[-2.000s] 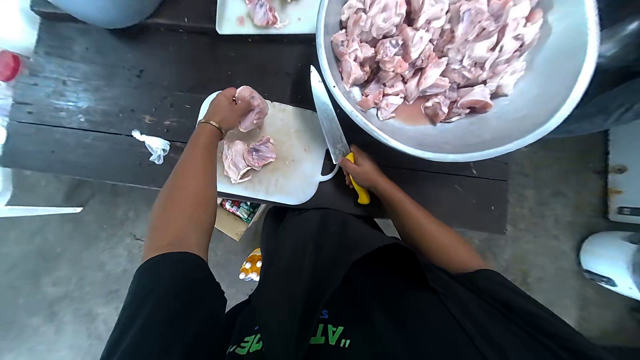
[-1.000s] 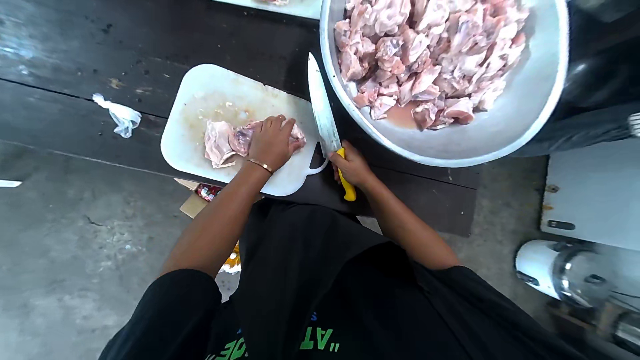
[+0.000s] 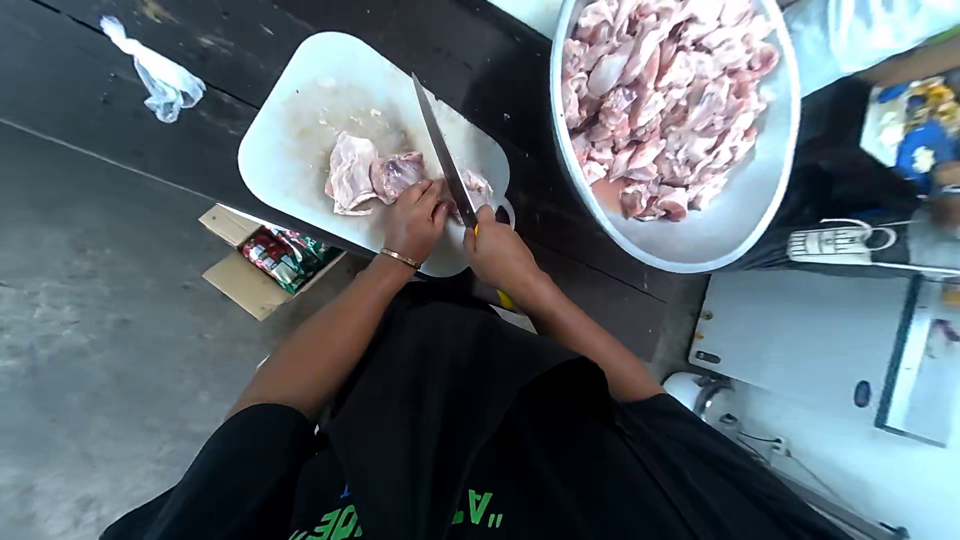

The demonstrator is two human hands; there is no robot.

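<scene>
My right hand (image 3: 501,251) is closed around the yellow handle of a long kitchen knife (image 3: 444,154), whose blade lies over raw meat at the right part of a white plastic cutting board (image 3: 300,142). Just left of the blade, the fingers of my left hand (image 3: 416,217) press on the meat; how firmly they grip it is not clear. Pale, skin-like raw meat (image 3: 352,174) and a pinker piece (image 3: 397,175) lie left of the blade. Another raw meat piece (image 3: 476,187) shows on the blade's right side.
A large metal basin (image 3: 675,259) of cut raw meat stands right of the board on the dark wooden table (image 3: 480,67). A crumpled plastic bag (image 3: 161,79) lies at the upper left. Below the table edge is an open cardboard box (image 3: 251,285) with packets. A person's arm (image 3: 907,64) shows far right.
The knife has moved from beside the board onto the meat, with my right hand on its handle. My left hand was farther over the meat one second ago. The view has shifted and turned.
</scene>
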